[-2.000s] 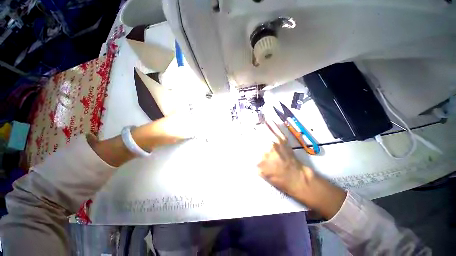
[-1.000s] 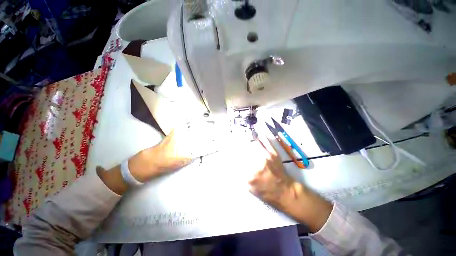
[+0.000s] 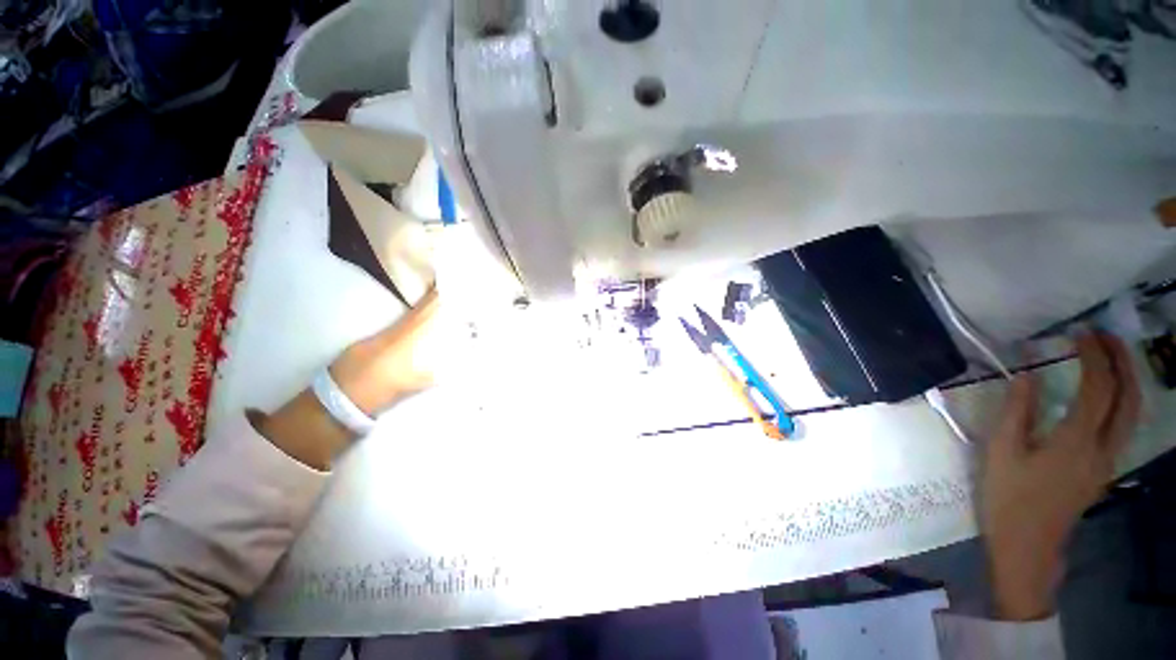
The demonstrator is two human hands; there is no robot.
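Observation:
My left hand (image 3: 387,361) lies on the table left of the needle, its fingers washed out by the lamp at the lower end of a beige and dark brown fabric piece (image 3: 377,235). Whether it grips the piece cannot be told. My right hand (image 3: 1064,432) is at the table's right end beside the white cable (image 3: 961,322), blurred, fingers spread, with no held thing visible. The sewing machine head (image 3: 516,168) stands above the presser foot and needle (image 3: 645,310), which sit in glare.
Thread snips (image 3: 745,377) with blue and orange handles lie right of the needle. A flat black device (image 3: 867,316) lies further right. Another beige and brown piece (image 3: 368,148) lies behind the first. A printed tan sheet (image 3: 129,374) is at the left.
My right hand has left the needle area and moved far right to the cable. My left hand has shifted slightly back toward the brown and beige piece.

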